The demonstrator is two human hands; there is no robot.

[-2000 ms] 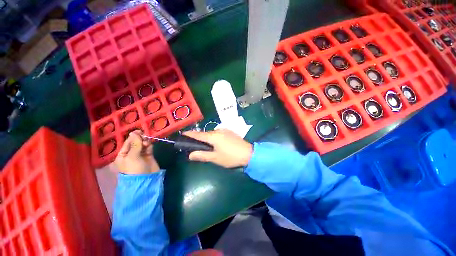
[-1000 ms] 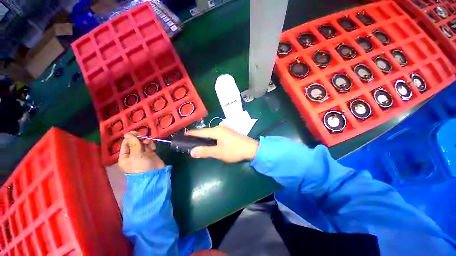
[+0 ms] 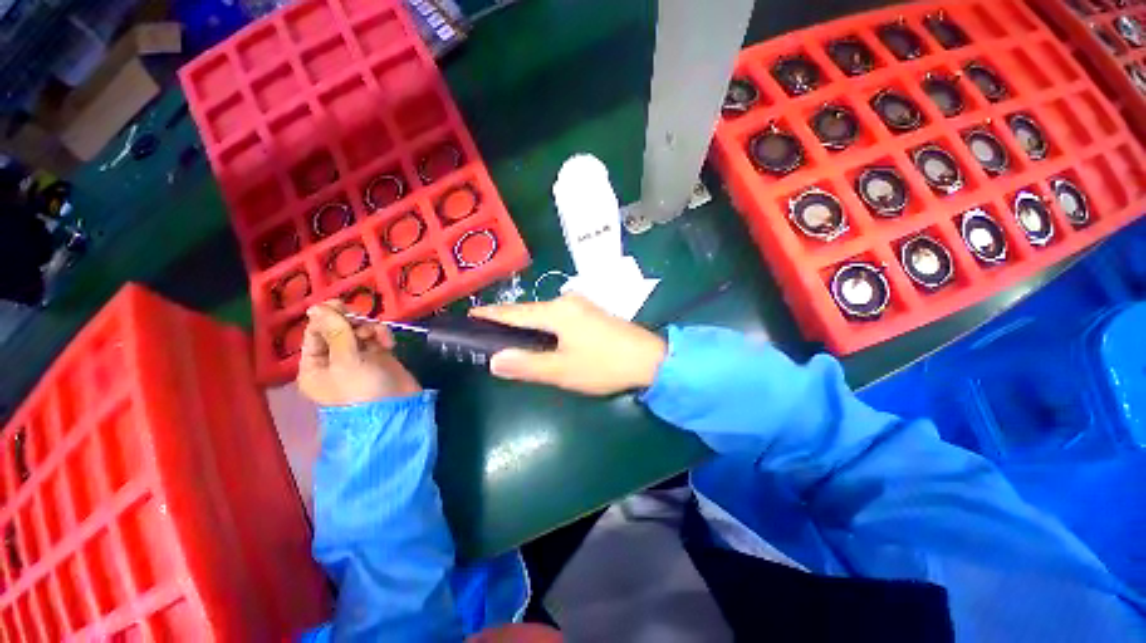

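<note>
My right hand (image 3: 581,348) is closed around the thick black handle of a pen-type driver (image 3: 484,335). Its thin silver shaft points left and reaches the fingertips of my left hand (image 3: 352,361). The left fingers are pinched together at the shaft's tip; a small part held there is too hidden to make out. Behind the hands a red foam tray (image 3: 442,291) has open rings in its front pockets. One ring (image 3: 475,248) at its right front corner shines brighter.
A white bottle (image 3: 587,214) lies by a grey post (image 3: 685,113) with white wiping paper (image 3: 616,289) below it. A red tray of round watch cases (image 3: 836,329) is at right. Stacked red trays (image 3: 189,465) stand at left. Blue stools (image 3: 1005,377) are at lower right.
The view has shifted, so the bench items sit a little differently in the picture. Both hands keep the same hold, with the driver's shaft still at the left fingertips.
</note>
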